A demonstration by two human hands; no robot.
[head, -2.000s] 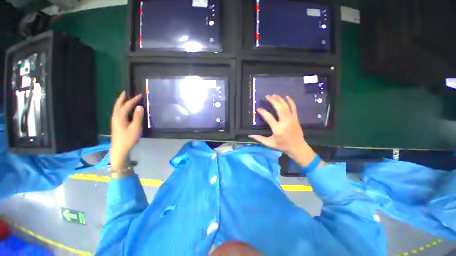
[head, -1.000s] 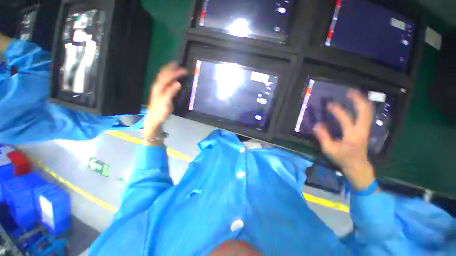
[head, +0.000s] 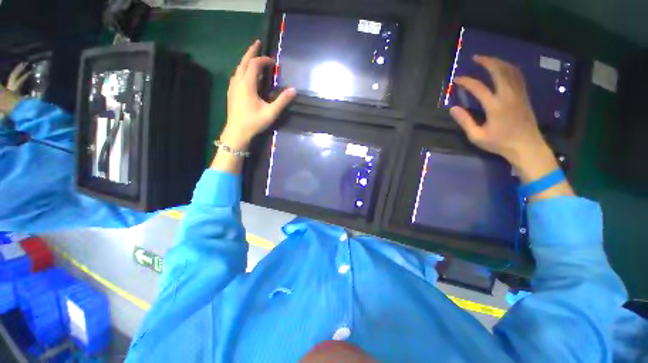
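Observation:
A black four-pocket tray (head: 402, 127) lies in front of me with a dark-lit tablet in each pocket. My left hand (head: 254, 99) is over the left edge of the upper left tablet (head: 320, 57), thumb and fingers apart, holding nothing. My right hand (head: 501, 113) is over the upper right tablet (head: 543, 88), fingers spread and curled, covering part of its screen. Whether its fingertips touch the glass I cannot tell. The lower left tablet (head: 320, 174) and lower right tablet (head: 462, 195) show dark screens with a thin bright line at the left side.
A tall black tray stack (head: 165, 127) stands at left on the green bench (head: 213, 71). Another person's blue sleeve (head: 42, 170) and hand are beyond it. A small black device (head: 465, 274) is at the bench edge near my waist. Blue bins (head: 78, 312) stand on the floor at lower left.
Both my hands have moved from the lower pockets to the upper two tablets. The view has shifted and turned, so more of the left side and the upper pockets shows.

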